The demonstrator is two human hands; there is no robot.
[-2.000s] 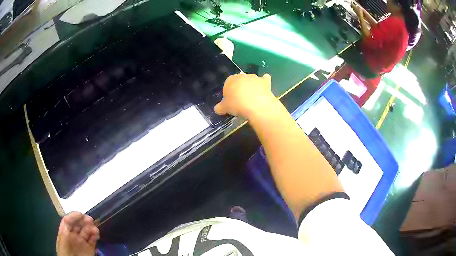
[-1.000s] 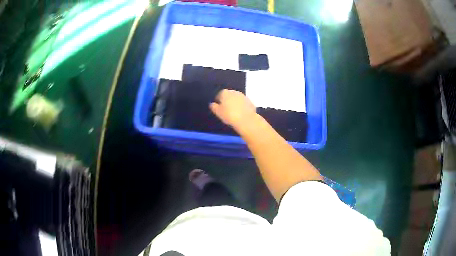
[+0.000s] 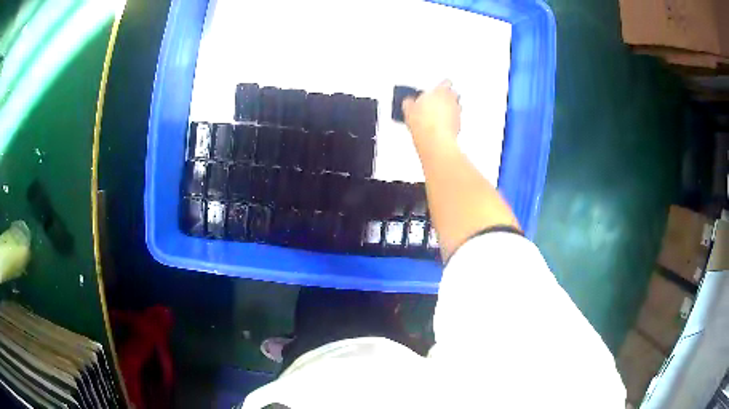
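A blue tote [image 3: 344, 272] lies below me with a white liner sheet [image 3: 320, 48] in it. Black housings [image 3: 304, 172] stand in tight rows over its lower left and near side. A separate small black piece [image 3: 403, 104] is on the right part of the white sheet. My right hand [image 3: 436, 112] has its fingertips closed on this piece's right end and hides that end; whether it is lifted I cannot tell. My left hand is not in view.
A pale yellow bottle [image 3: 14, 249] is cut off at the left edge, on the green bench. A dark strip [image 3: 49, 216] lies near it. Stacked sheets [image 3: 60, 351] are lower left, something red [image 3: 148, 351] beside them. Brown cartons [image 3: 671, 28] stand at the right.
The view has turned from the bench board to the tote and come closer. My right hand has moved from the black rows right to the separate piece. My left hand has left the picture.
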